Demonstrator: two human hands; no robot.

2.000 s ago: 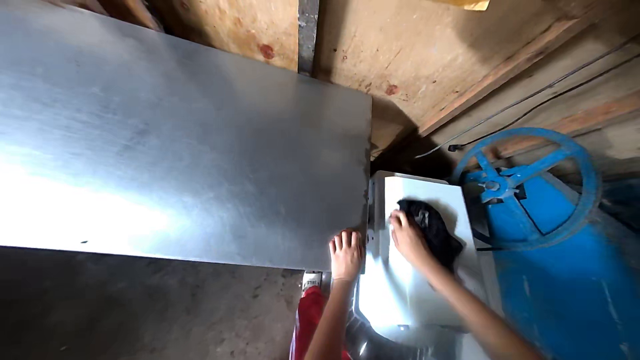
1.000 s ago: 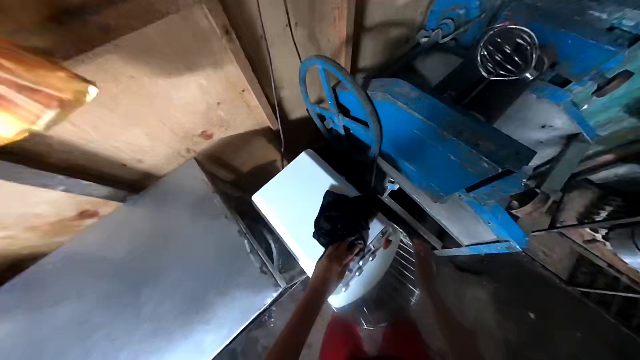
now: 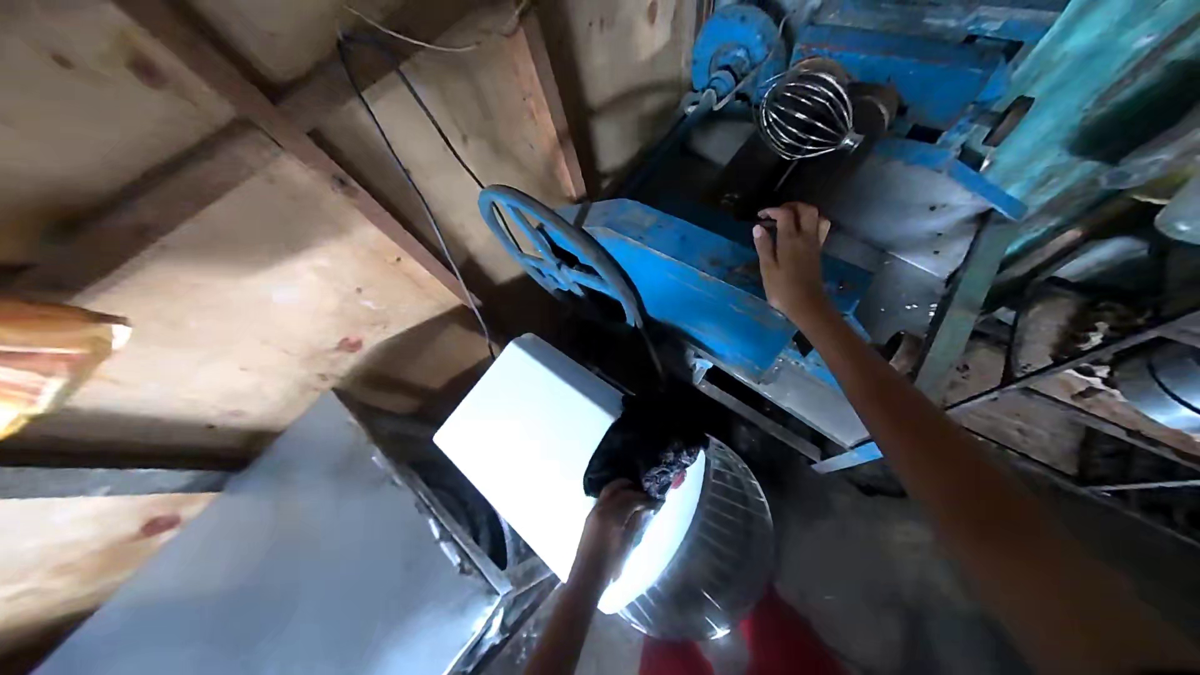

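My left hand [image 3: 619, 516] touches the lower edge of a crumpled black cloth [image 3: 642, 450], which lies on the white housing [image 3: 539, 431] of a machine, over its rounded front end. Whether the fingers grip the cloth is not plain. Up and to the right, my right hand [image 3: 795, 253] reaches to a small dark object [image 3: 769, 225] at the blue machine [image 3: 694, 281]; its fingers are curled at it, and much of the object is hidden. Just above that hand is a metal wire whisk [image 3: 806, 117]. A round metal bowl with a wire guard [image 3: 717, 553] sits below the white housing.
A blue handwheel [image 3: 562, 253] stands beside the blue machine. A metal-topped table [image 3: 281, 562] fills the lower left. Dark cables [image 3: 412, 178] hang along the wooden wall. At the right are a metal rack [image 3: 1050, 375] and a green post [image 3: 1041, 159].
The view has swung to the right. My right hand has gone from low beside the wire guard up to the blue machine near the whisk. My left hand remains at the black cloth.
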